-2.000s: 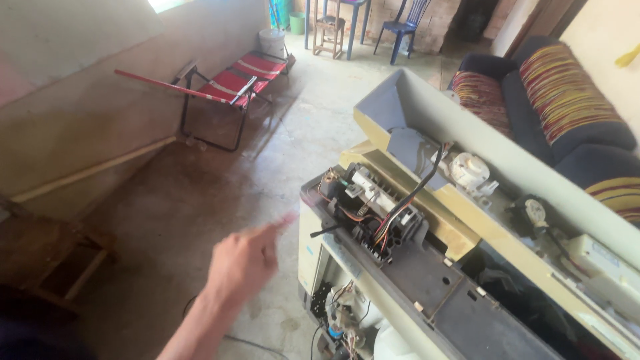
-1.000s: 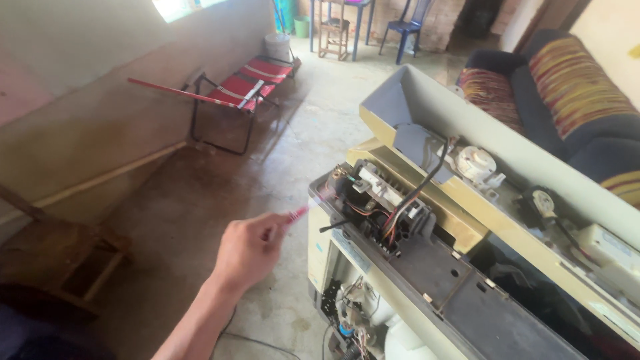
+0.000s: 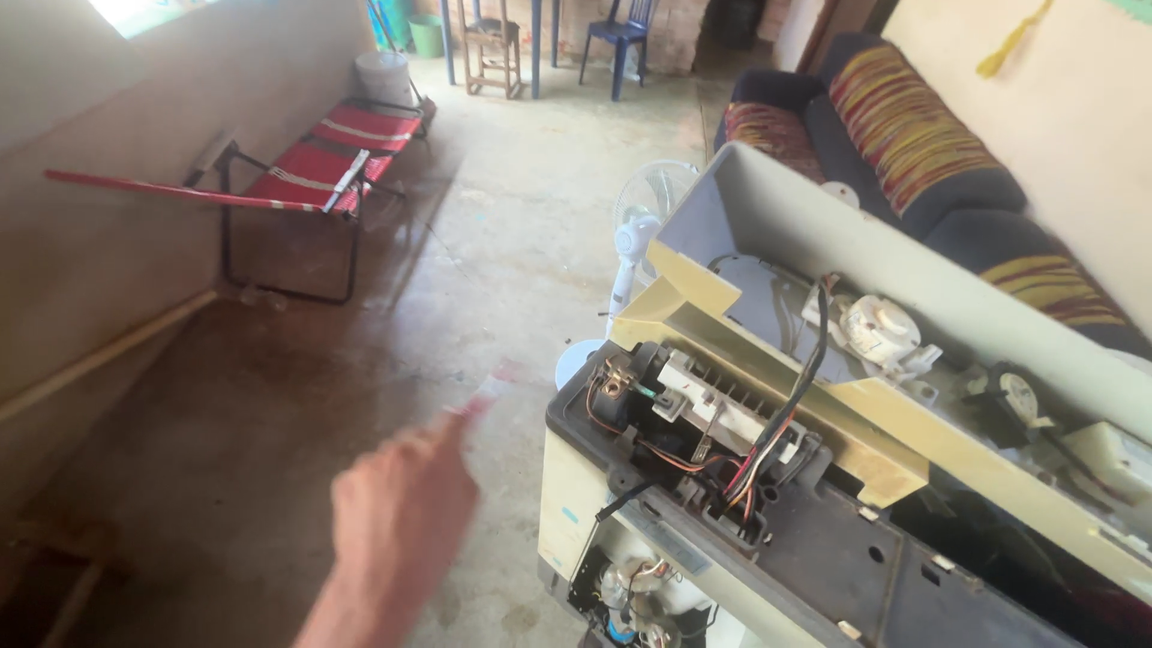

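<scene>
My left hand (image 3: 405, 504) is raised over the floor, left of an opened washing machine (image 3: 562, 513). Its fingers close on a slim, pinkish, blurred object (image 3: 490, 387) that points up and right, apart from the machine. On the machine's near top corner sits a white and black mechanism (image 3: 720, 400) with coloured wires. A dark cable (image 3: 805, 369) runs from there up to the lifted control panel (image 3: 864, 216). Inside the panel are a white timer (image 3: 880, 328) and a black round part (image 3: 1008, 396). More wiring shows through the open side below. My right hand is not in view.
A standing fan (image 3: 634, 238) is behind the machine. A red folding lounger (image 3: 297, 175) stands by the left wall, with a white bucket (image 3: 384, 79) beyond it. Blue-grey sofas (image 3: 972, 198) are at the right. A blue chair (image 3: 621, 34) and a wooden stool (image 3: 490, 54) stand at the back.
The view has shifted, and the fan has come into sight behind the machine. My left hand now appears farther from the machine's corner, with the slim object still in its fingers.
</scene>
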